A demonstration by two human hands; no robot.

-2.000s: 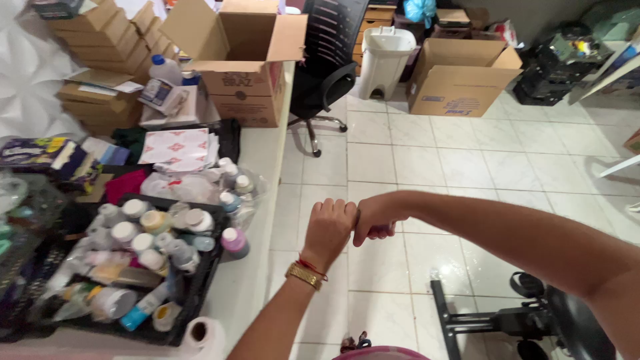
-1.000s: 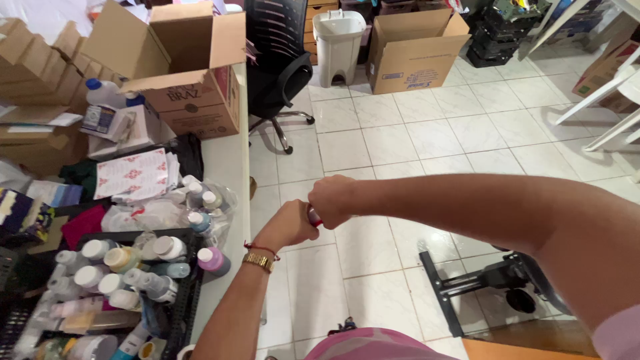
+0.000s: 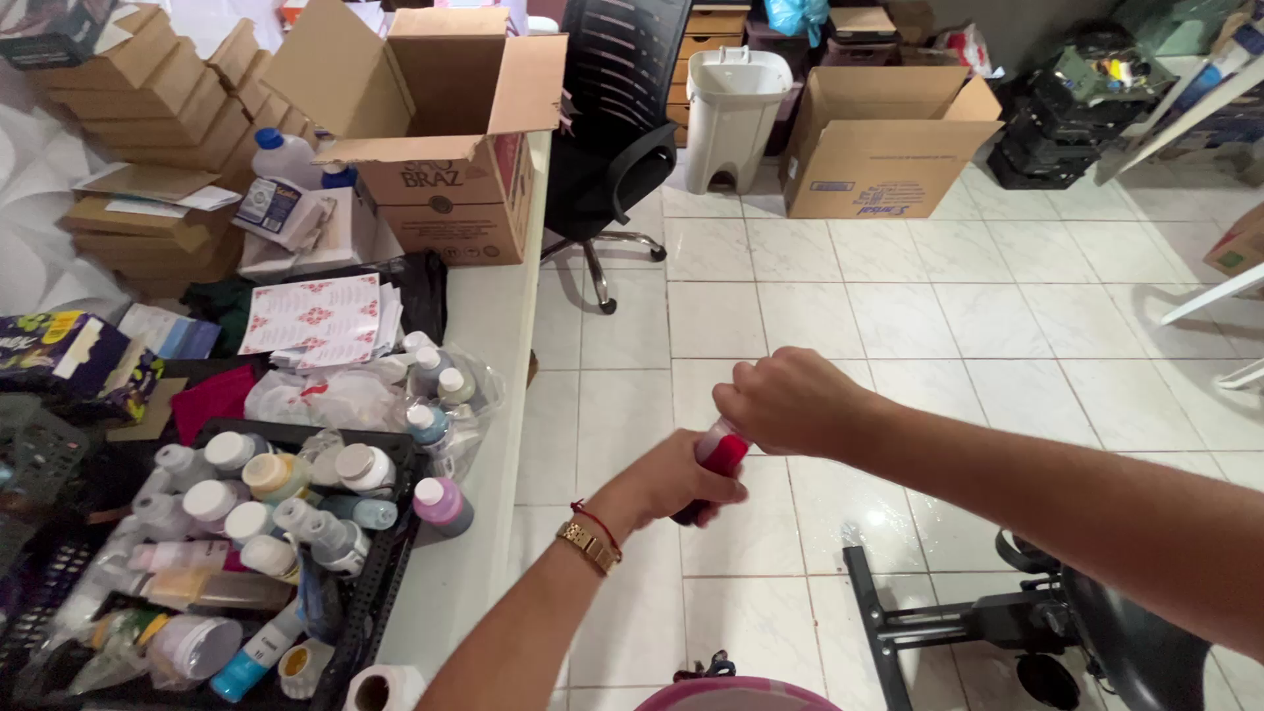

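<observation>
My left hand (image 3: 676, 482), with a gold watch and a red cord at its wrist, is closed around a small bottle (image 3: 723, 447) with a red part and a dark lower end. The bottle is tilted, its upper end toward my right hand (image 3: 790, 400). That hand is a fist around the bottle's top, where a cap may be hidden. Both hands are over the tiled floor, right of the white table (image 3: 464, 553). A black plastic crate (image 3: 390, 583) of bottles stands on the table, with a purple bottle (image 3: 443, 506) beside it.
An open cardboard box (image 3: 444, 212) stands at the table's far end, near stacked flat boxes (image 3: 148, 99). Beyond are a black office chair (image 3: 617, 128), a white bin (image 3: 736, 118) and another cardboard box (image 3: 879, 173). A black metal base (image 3: 928, 627) is at lower right.
My hands, close together before, are now farther apart, and more of the bottle between them shows. The view has shifted.
</observation>
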